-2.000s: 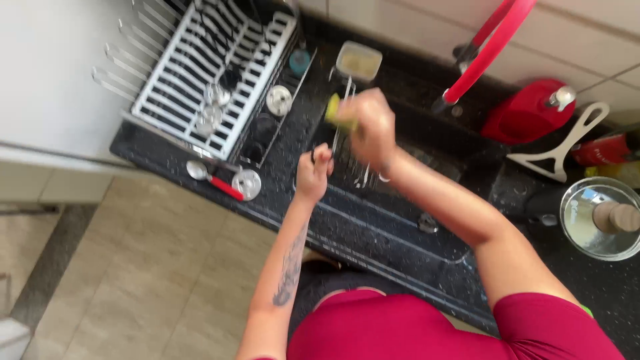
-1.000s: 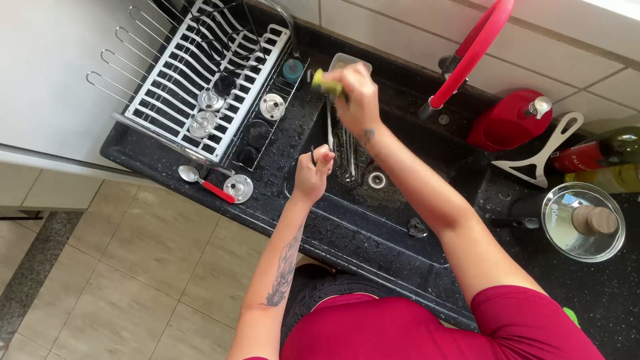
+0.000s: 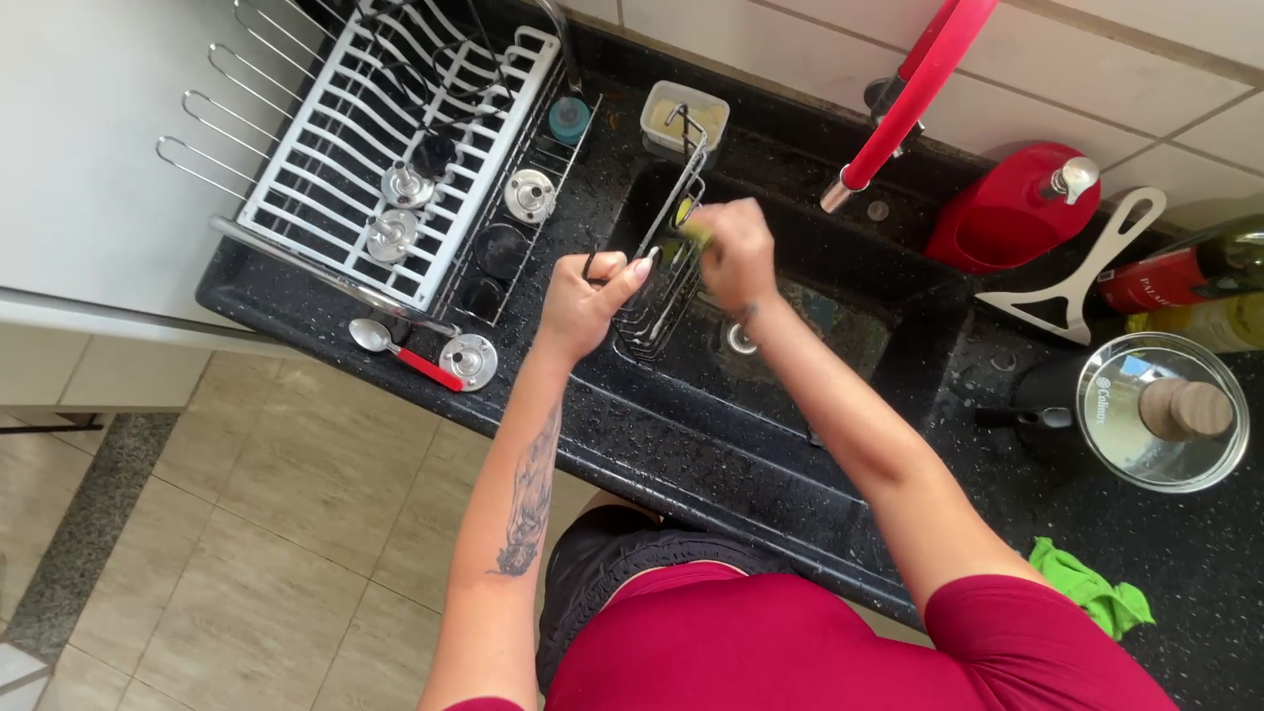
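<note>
My left hand point(image 3: 583, 301) grips the near side of a dark wire rack point(image 3: 657, 311), which stands tilted over the left part of the black sink point(image 3: 913, 341). A yellow-green sponge point(image 3: 696, 231) is in my right hand point(image 3: 736, 252), pressed near the rack's wires; the hand is slightly blurred and its fingers hide most of the sponge. White suds cling to parts of the rack. Behind it, at the sink's back left corner, is a clear plastic tub point(image 3: 685, 117) with pale yellowish contents. The red faucet point(image 3: 904, 99) hangs over the back of the sink.
At left stands a white dish rack point(image 3: 326, 188) holding metal burner parts point(image 3: 392, 235). A red-handled spoon point(image 3: 425, 365) lies beside a metal disc point(image 3: 467, 362) near the counter's edge. Right of the sink are a red soap dispenser point(image 3: 1017, 207), bottles point(image 3: 1175, 276), a lidded pot point(image 3: 1163, 412) and a green cloth point(image 3: 1089, 588).
The wire rack now stands up above the sink's left edge, where it lay lower before. My right hand has come down from near the tub to the rack.
</note>
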